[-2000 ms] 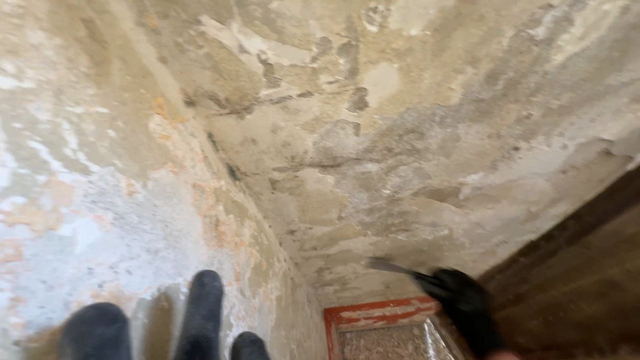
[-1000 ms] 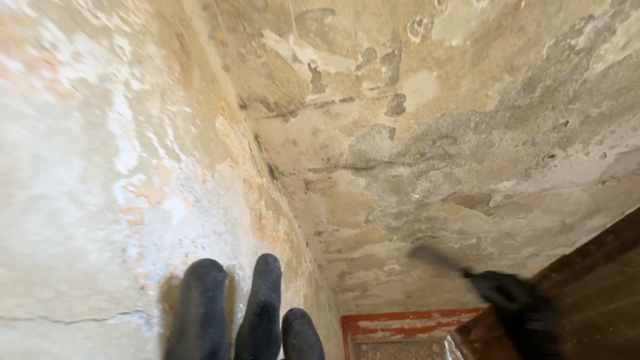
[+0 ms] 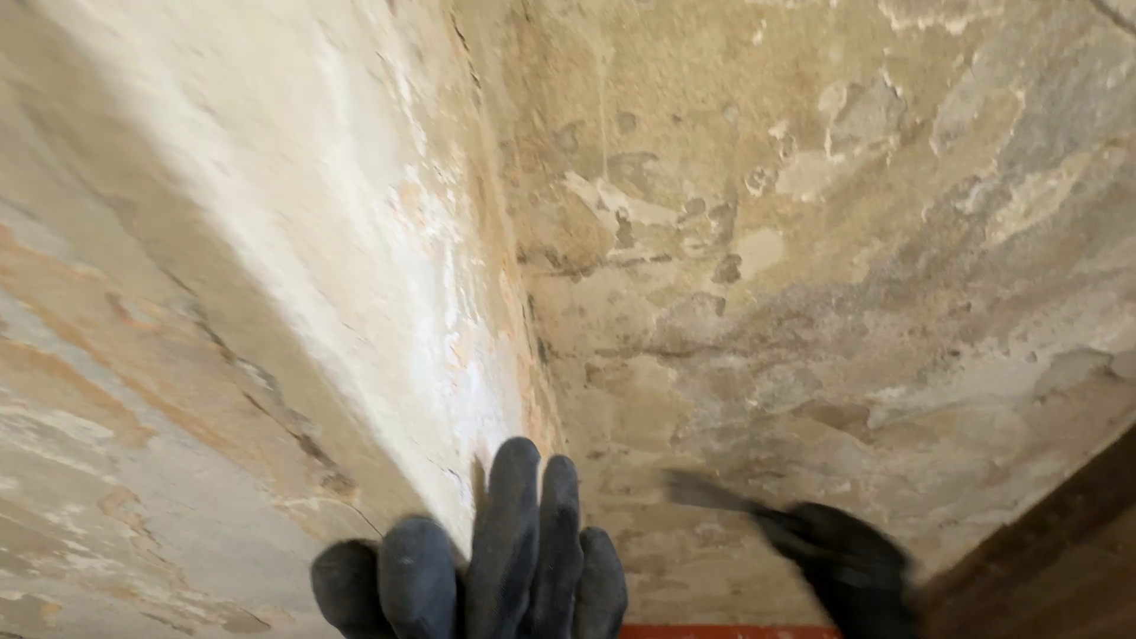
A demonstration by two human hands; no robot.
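Observation:
My left hand (image 3: pixel 501 555), in a dark glove, lies with its fingers extended against the peeling plaster wall (image 3: pixel 373 222), near the corner at the bottom centre. Nothing shows in its grip; the palm is out of view. At the lower right my right hand (image 3: pixel 839 555), in a black glove, is closed on a scraper (image 3: pixel 710 491) with a flat blade. The blade points left, over the stained, flaking plaster surface (image 3: pixel 754 355). Blur hides whether the blade touches it.
A red-painted edge (image 3: pixel 728 632) runs along the bottom. A dark brown beam or frame (image 3: pixel 1038 532) slants up at the lower right. A long crack (image 3: pixel 257 399) crosses the plaster on the left.
The view has swung left, showing more of the cracked plaster on that side. My right hand keeps hold of the scraper. More fingers of my left hand are now in view.

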